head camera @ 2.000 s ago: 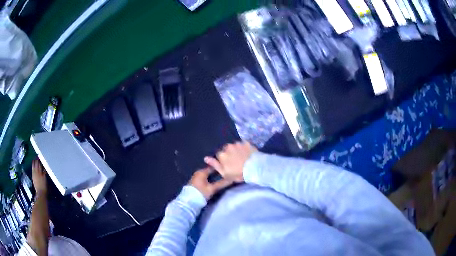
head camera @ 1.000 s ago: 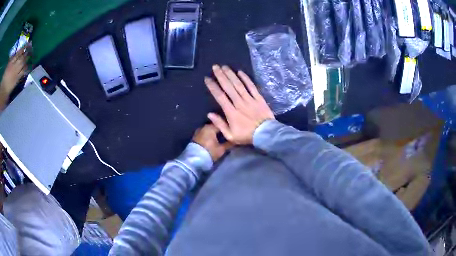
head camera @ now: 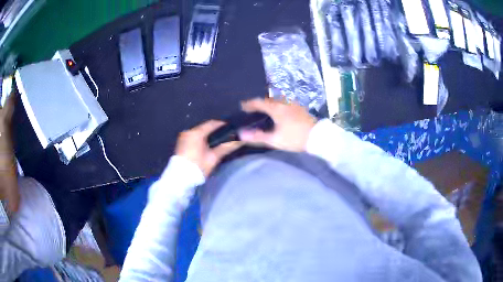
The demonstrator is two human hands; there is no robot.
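Observation:
A black slab-like unit [head camera: 241, 126] lies between my two hands, close to my body at the bench's front edge. My left hand [head camera: 199, 144] grips its left end. My right hand [head camera: 282, 124] grips its right end, with the thumb over it. The image is blurred there, so I cannot tell if the unit is one closed piece. Three phone-sized covers lie in a row at the upper left: one [head camera: 133, 58], a second [head camera: 166, 46], and a third with a shiny inside [head camera: 202, 35].
A crinkled bubble-wrap bag [head camera: 291, 68] lies beyond my right hand. Bagged black parts [head camera: 361, 32], a green board strip [head camera: 348, 93] and a white battery piece [head camera: 431, 83] lie right. A white machine [head camera: 55, 102] with a cable stands left, beside a person's arm [head camera: 7, 148].
My right hand, earlier spread flat above the mat, has closed on the black unit. The unit now shows between both hands. The view has shifted.

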